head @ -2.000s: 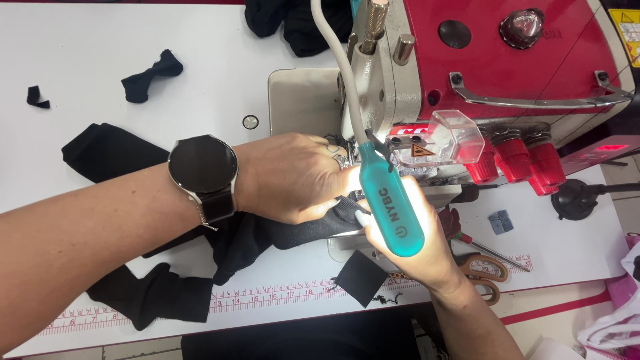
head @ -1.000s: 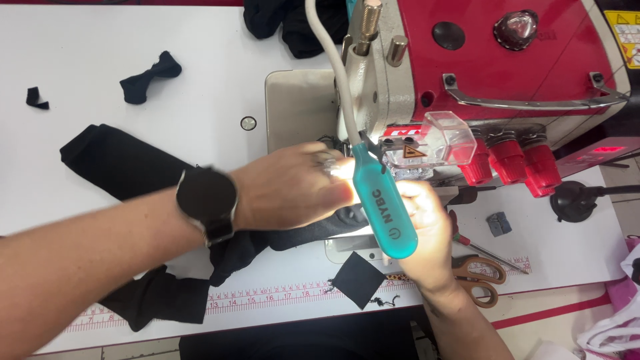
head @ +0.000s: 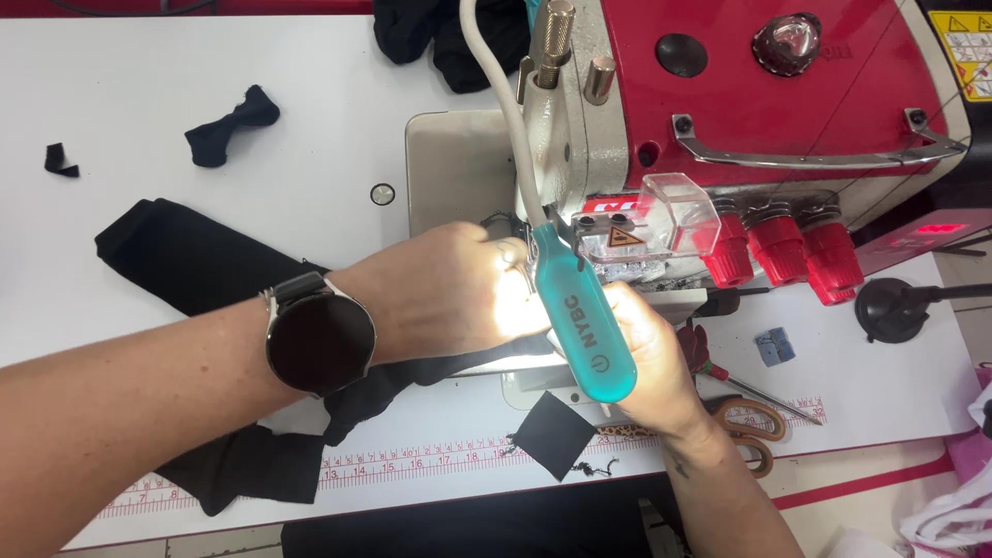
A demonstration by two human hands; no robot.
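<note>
My left hand (head: pixel 446 291), with a watch at its wrist, lies over black fabric (head: pixel 372 387) beside the needle area of a red and white overlock sewing machine (head: pixel 736 93). Its fingers are bent, and glare washes out the fingertips. A teal lamp head (head: pixel 585 318) hides part of my right hand (head: pixel 651 364), which is at the front of the machine with its fingers curled. What the right hand holds is hidden. The black fabric runs from under the left hand across the white table (head: pixel 310 62) to the left.
A black fabric square (head: pixel 555 435) lies over the printed ruler (head: pixel 403 461) at the front edge. Brown-handled scissors (head: pixel 752 422), a screwdriver (head: pixel 763 395) and a blue block (head: pixel 775 346) are at the right. Black scraps (head: pixel 231 128) lie at the upper left, a black fabric pile (head: pixel 480 43) behind.
My left hand has shifted a little from its position two seconds ago, and the black fabric beneath it has moved slightly. The right hand remains behind the lamp.
</note>
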